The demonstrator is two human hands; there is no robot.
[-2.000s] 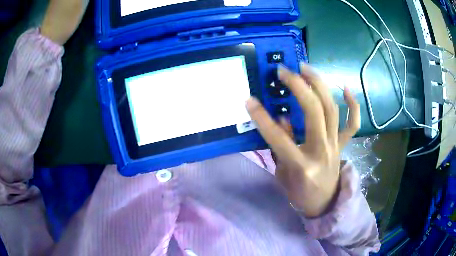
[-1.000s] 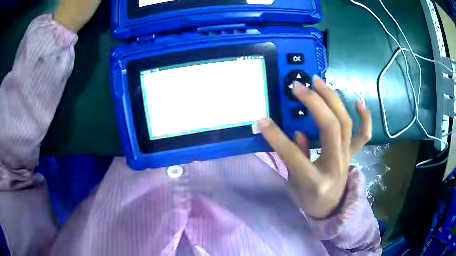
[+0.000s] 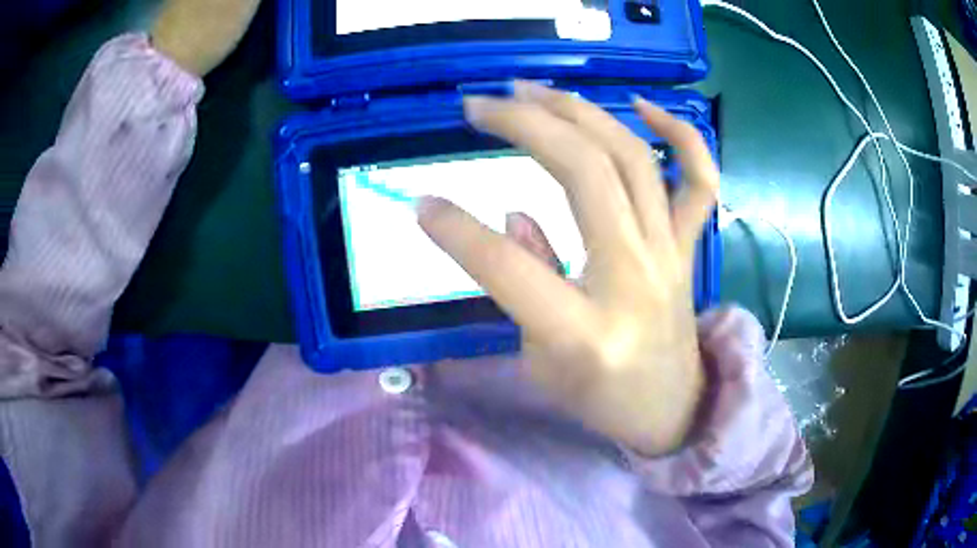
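A blue diagnostic tablet [image 3: 313, 337] lies in front of me with its touch screen [image 3: 396, 257] lit white. A green-cyan line runs along the screen's border, and a short slanting one runs from the upper left corner. My right hand [image 3: 600, 268] is over the tablet, fingers spread, with the index fingertip at the slanting line's end. The hand hides the screen's right part and most of the keys. My left hand [image 3: 204, 27] is cut off by the top edge, so its fingers are out of the picture. A second blue tablet [image 3: 493, 70] lies just beyond, its screen also white.
White cables [image 3: 830, 241] loop over the green mat [image 3: 766, 139] at the right. A white power strip [image 3: 951, 161] stands at the far right. A crinkled clear plastic bag [image 3: 809, 380] lies at the lower right, below the mat's edge.
My right hand has moved left from the keys onto the screen. Coloured border lines and a slanting line now show there. Both tablets appear shifted right in the picture.
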